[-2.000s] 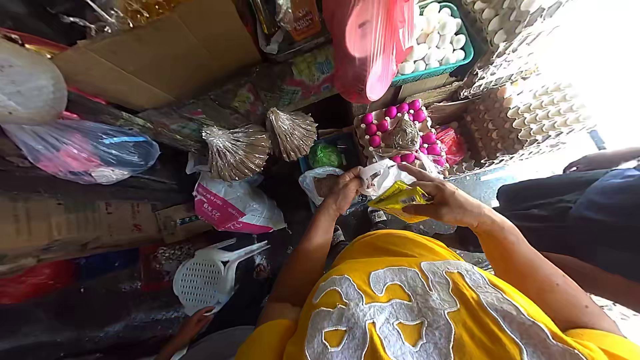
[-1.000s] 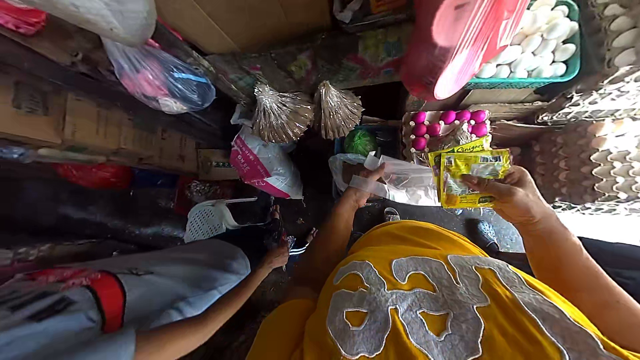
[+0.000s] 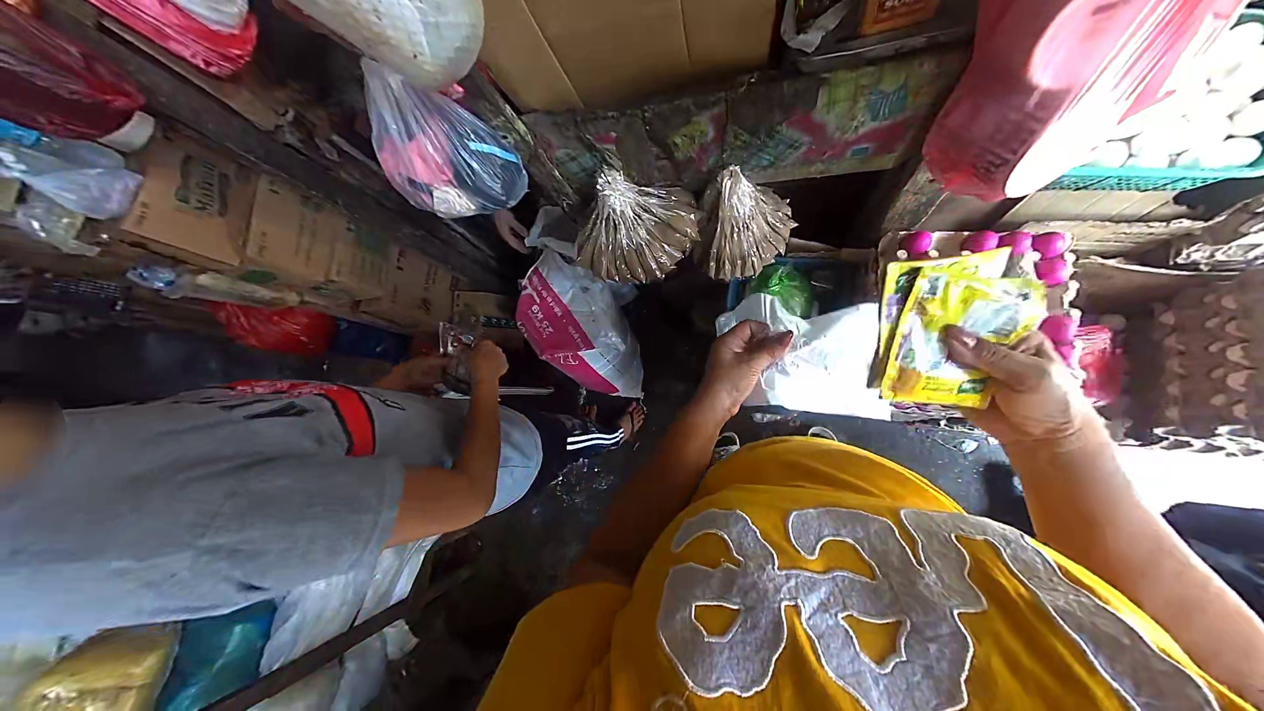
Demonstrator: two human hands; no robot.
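Observation:
My left hand [image 3: 736, 367] grips the edge of a white, partly see-through plastic bag [image 3: 829, 360], which spreads out to the right toward the sachets. In my right hand [image 3: 1027, 380] are several yellow sachets [image 3: 953, 341], fanned a little, with the thumb lying on top of them. The sachets overlap the bag's right end; whether they touch it I cannot tell. Behind them sits a tray of pink eggs [image 3: 1049, 245], partly covered by the sachets. A green plastic-wrapped bundle [image 3: 785, 286] lies just beyond the bag.
At the left a person in a grey shirt [image 3: 227, 494] handles a small clear packet. A white and pink sack [image 3: 583, 326] stands between us. Two fan-shaped wrapped bundles [image 3: 642, 227] hang ahead. At the right are a red plastic bag [image 3: 1047, 99], white eggs [image 3: 1165, 148] and stacked egg trays [image 3: 1215, 346].
The sachets, folded together near the bag two seconds ago, are now fanned in my right hand. The person in grey has come into view at the left. The view has swung left.

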